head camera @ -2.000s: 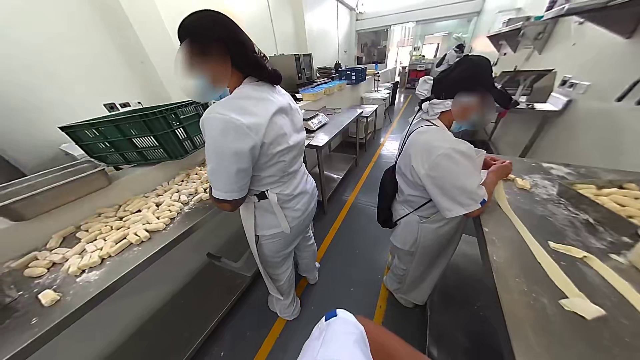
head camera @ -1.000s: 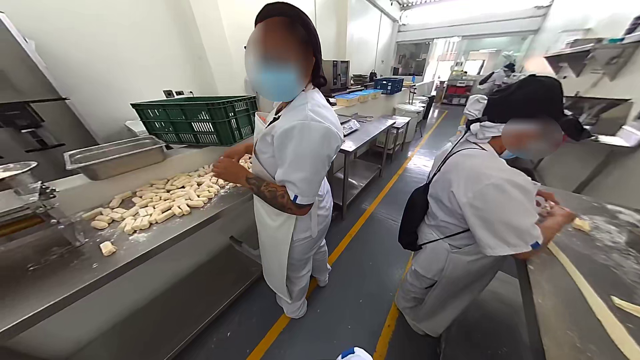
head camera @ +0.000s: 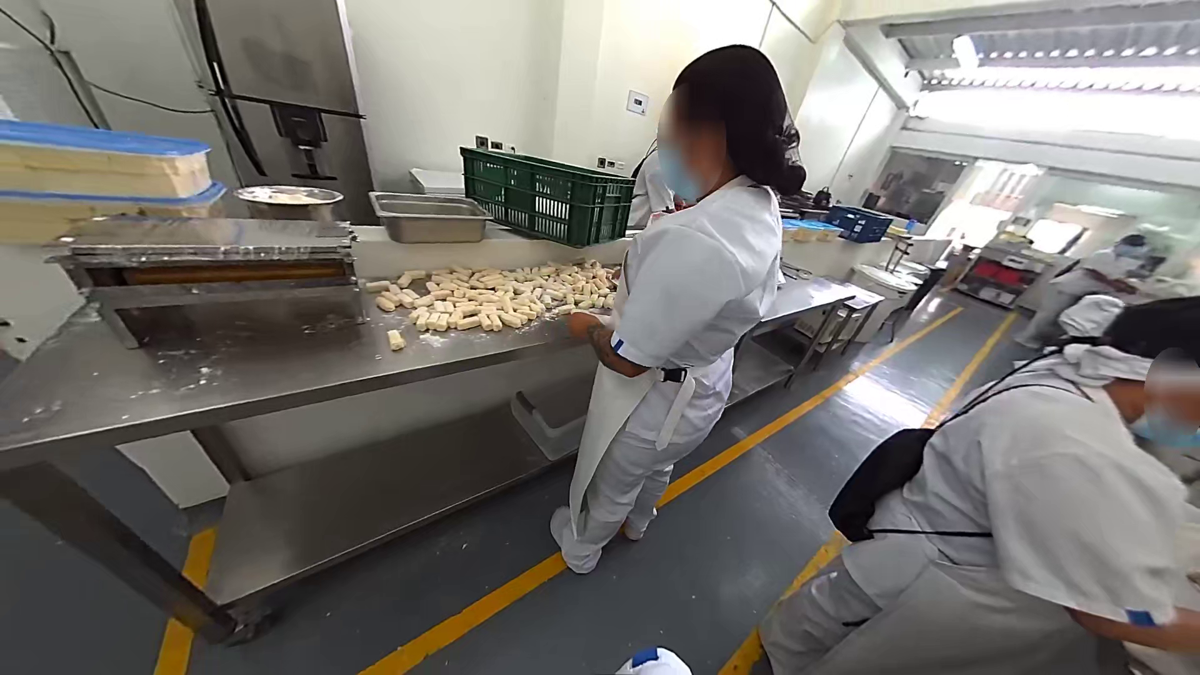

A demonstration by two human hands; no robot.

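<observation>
Neither of my hands shows in the head view; only a bit of my white sleeve (head camera: 654, 662) with a blue edge is seen at the bottom. Many short pale dough pieces (head camera: 487, 298) lie heaped on a steel table (head camera: 281, 375), and a single dough piece (head camera: 397, 339) sits apart near the front edge. A co-worker in white (head camera: 694, 281) stands at the table's right end with a hand near the heap. What that hand holds cannot be told.
Behind the heap are a green plastic crate (head camera: 553, 197) and a steel pan (head camera: 429, 217). A steel-framed device (head camera: 220, 267) stands on the table's left part. Another co-worker (head camera: 1031, 469) bends forward at the right. Yellow lines (head camera: 506, 600) mark the grey floor.
The view has swung left, bringing in the table's left end. The co-worker at the table, facing more toward me one second ago, has turned back toward the dough.
</observation>
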